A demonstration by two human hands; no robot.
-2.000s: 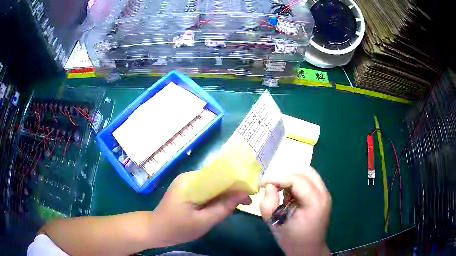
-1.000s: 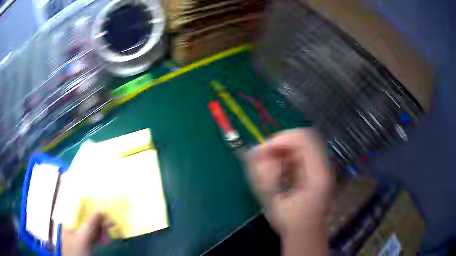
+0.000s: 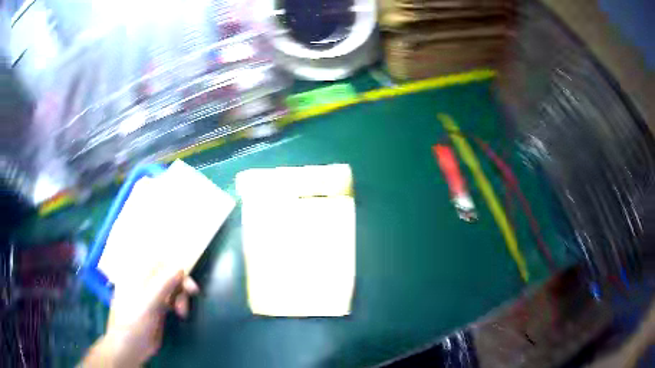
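My left hand [image 3: 154,305] holds a pale card or paper [image 3: 194,212] by its lower edge, at the blue bin [image 3: 115,215]. The paper overlaps the bin and the white papers there; whether it touches them I cannot tell. A cream record pad [image 3: 298,251] lies flat on the green mat, right of my left hand, with a folded strip along its top. My right hand is not in view. The picture is blurred.
The red test probe [image 3: 452,172] lies on the mat near yellow tape [image 3: 492,201] and a red cable [image 3: 513,183]. Clear trays [image 3: 179,72] stand at the back left, a white round unit [image 3: 327,65] and cardboard [image 3: 445,43] behind. More trays [image 3: 582,136] stand at right.
The view has swung right, then partly back. My left hand has moved from the pad to the bin with a paper. My right hand has left the picture; the pad lies free.
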